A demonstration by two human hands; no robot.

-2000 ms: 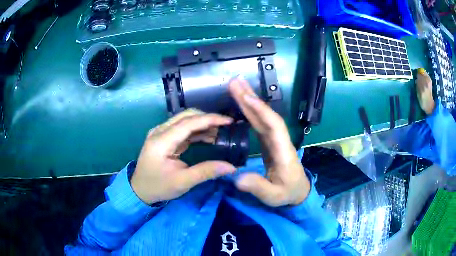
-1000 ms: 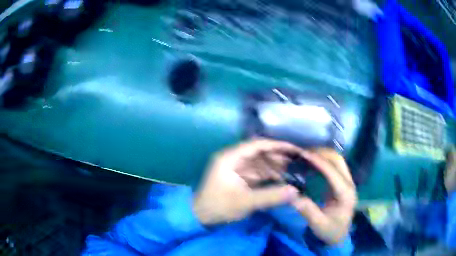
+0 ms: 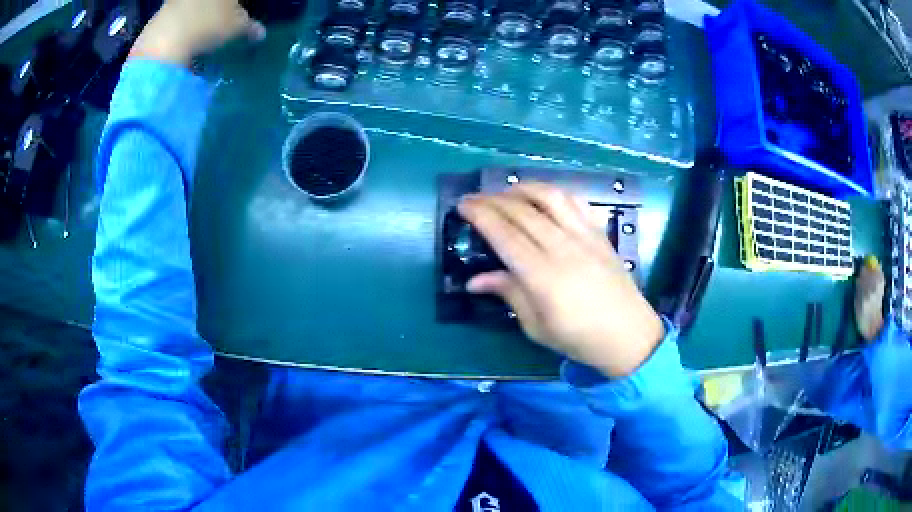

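Observation:
My right hand (image 3: 560, 265) is over the assembly fixture (image 3: 626, 235), its fingers closed around a black lens part (image 3: 462, 250) at the fixture's left side. The hand hides much of the fixture's shiny middle. My left hand (image 3: 195, 28) is stretched out to the far upper left, cut off by the top edge of the picture. Its fingers point right near a dark item; whether it holds anything cannot be told.
Lens tray (image 3: 500, 110) lies behind the fixture, the screw cup (image 3: 326, 156) to the left. Screwdriver (image 3: 700, 250), yellow-edged grid sheet (image 3: 797, 226) and blue bin (image 3: 735, 110) are at right. Black modules (image 3: 50, 130) stand far left. Another person's hand (image 3: 869, 297) is at the right edge.
My hands have parted from around the black lens part. My left hand moved to the upper left; my right hand moved onto the fixture with the part. The view shifted left.

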